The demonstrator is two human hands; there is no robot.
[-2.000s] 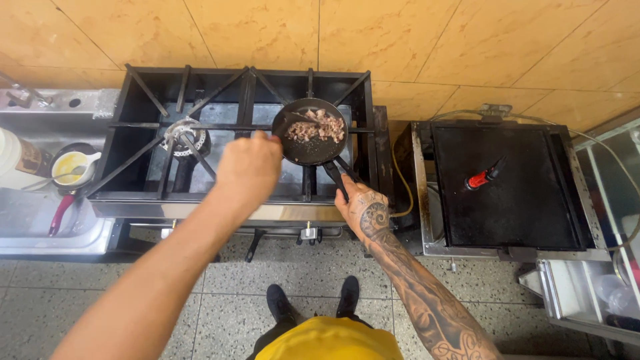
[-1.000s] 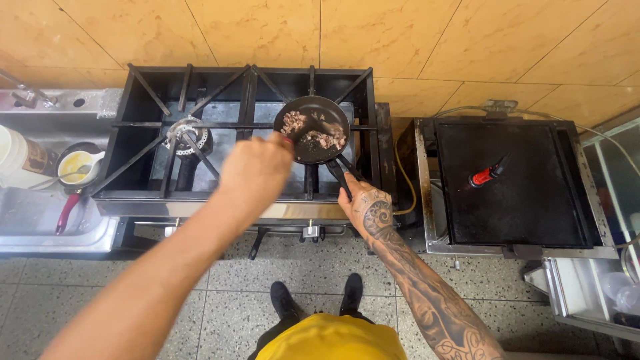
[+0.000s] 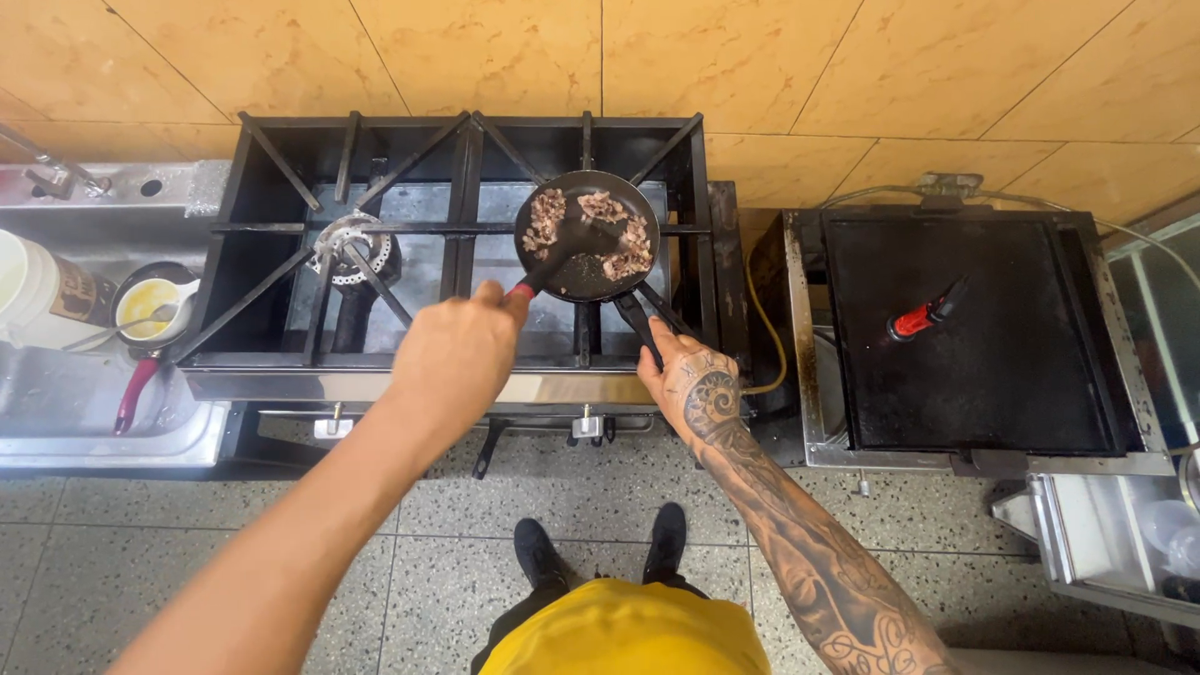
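Note:
A small dark frying pan (image 3: 586,277) rests over the right burner of the black gas stove. My right hand (image 3: 684,375) grips its black handle (image 3: 639,323) from below. My left hand (image 3: 459,347) is closed around a utensil (image 3: 539,278) with a red handle and a dark head, which reaches into the pan. Chopped cooked meat (image 3: 546,223) lies in separate clumps at the left, top and right of the pan. The utensil's far end is blurred against the dark pan, so its exact shape cannot be told.
The left burner (image 3: 352,249) holds no pan. A sink (image 3: 178,427) at the left contains a white bucket (image 3: 33,281), a red-handled pan (image 3: 139,389) and a white cup of yellow contents (image 3: 148,305). Rightward, a red lighter-like object (image 3: 914,322) lies on a black griddle (image 3: 984,394).
The meat has spread from one main heap into separate clumps. My left hand has moved the utensil about in the pan, while my right hand stays on the handle.

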